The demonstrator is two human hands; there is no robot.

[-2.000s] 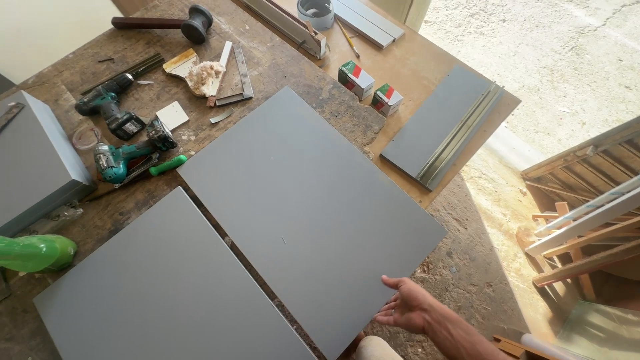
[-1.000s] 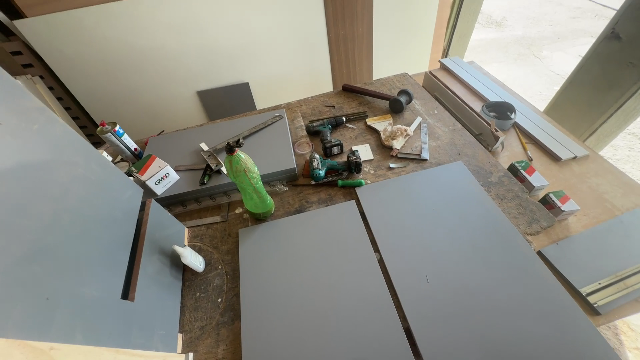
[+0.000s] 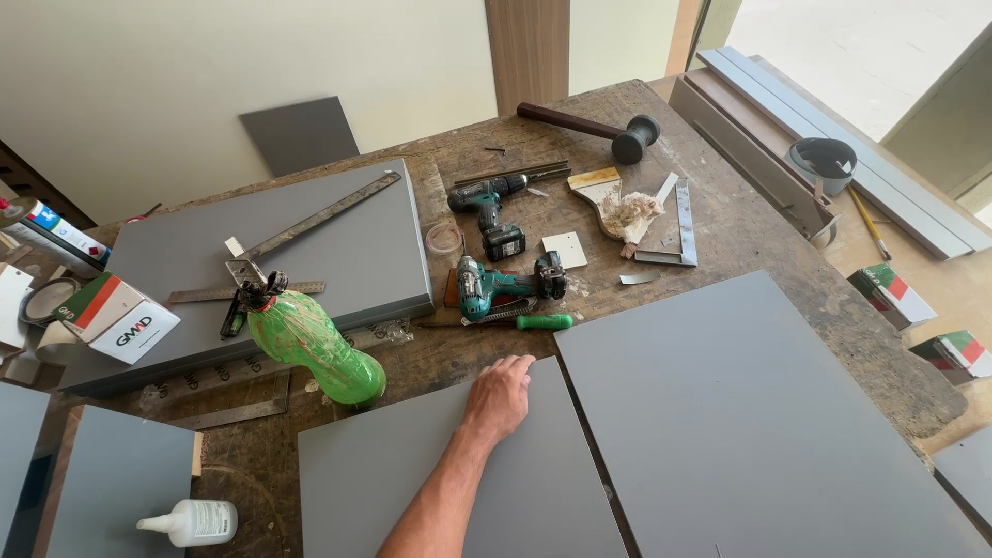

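My left hand (image 3: 500,397) lies on the left grey panel (image 3: 372,473) near its far right corner, with the fingers bent over its far edge. Beside that panel, across a narrow dark gap, is a larger grey panel (image 3: 736,411). Just beyond my hand lies a green-handled screwdriver (image 3: 545,322); past it are a teal cordless impact driver (image 3: 496,285) and a cordless drill (image 3: 488,203). To the left of my hand, a green plastic bottle (image 3: 325,349) stands on the bench. My right hand is out of view.
The worn wooden workbench (image 3: 434,341) also bears a mallet (image 3: 597,130), a brush (image 3: 601,198), a metal square (image 3: 685,232) and a white glue bottle (image 3: 198,523). Farther left, a thick grey panel (image 3: 341,232) carries a steel rule (image 3: 318,217) and a small box (image 3: 124,318). Boxes (image 3: 891,294) sit at right.
Two seconds ago a hand was at the right edge of the larger panel; one second ago no hand showed. Now my left hand is on the left panel. The view has turned left.
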